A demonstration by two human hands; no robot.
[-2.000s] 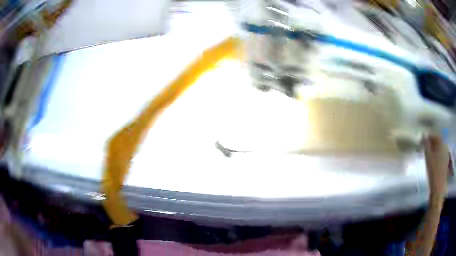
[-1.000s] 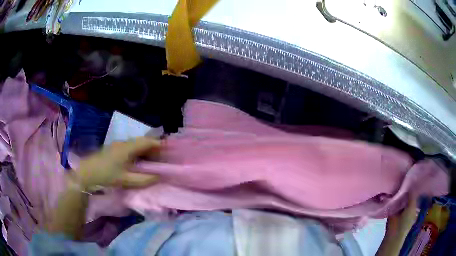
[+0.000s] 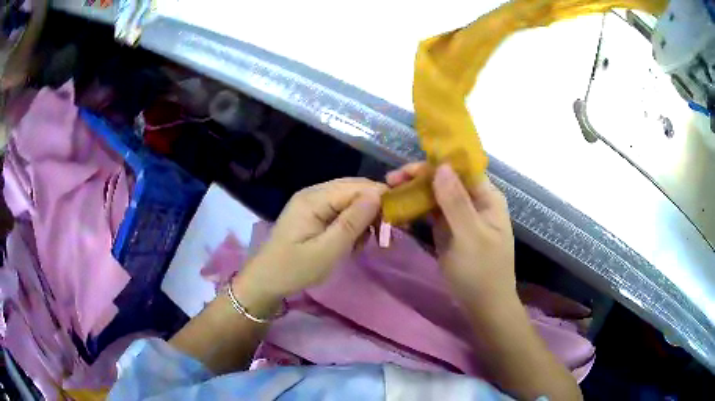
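Observation:
A mustard strip (image 3: 448, 94) runs from the upper right over the white table down to my hands. My right hand (image 3: 474, 227) pinches its lower end between thumb and fingers. My left hand (image 3: 317, 231), with a bracelet at the wrist, has thumb and fingertips pinched together at the strip's end. A tiny pale pink tab (image 3: 385, 234) hangs just below the left fingertips; whether it is joined to the strip I cannot tell. Pink cut pieces (image 3: 376, 298) lie across the lap under both forearms.
A blue plastic crate (image 3: 161, 211) stands at the left, with pink pieces (image 3: 74, 211) hanging beside and over it. A white flat board (image 3: 205, 258) lies between crate and lap. A ruler (image 3: 549, 235) runs along the edge of the white table (image 3: 541, 117). Part of the sewing machine (image 3: 686, 47) is at upper right.
Both hands have left the pink cloth and come together above it. The right hand has taken hold of the mustard strip's end, which hung free before. The view has turned and shifted.

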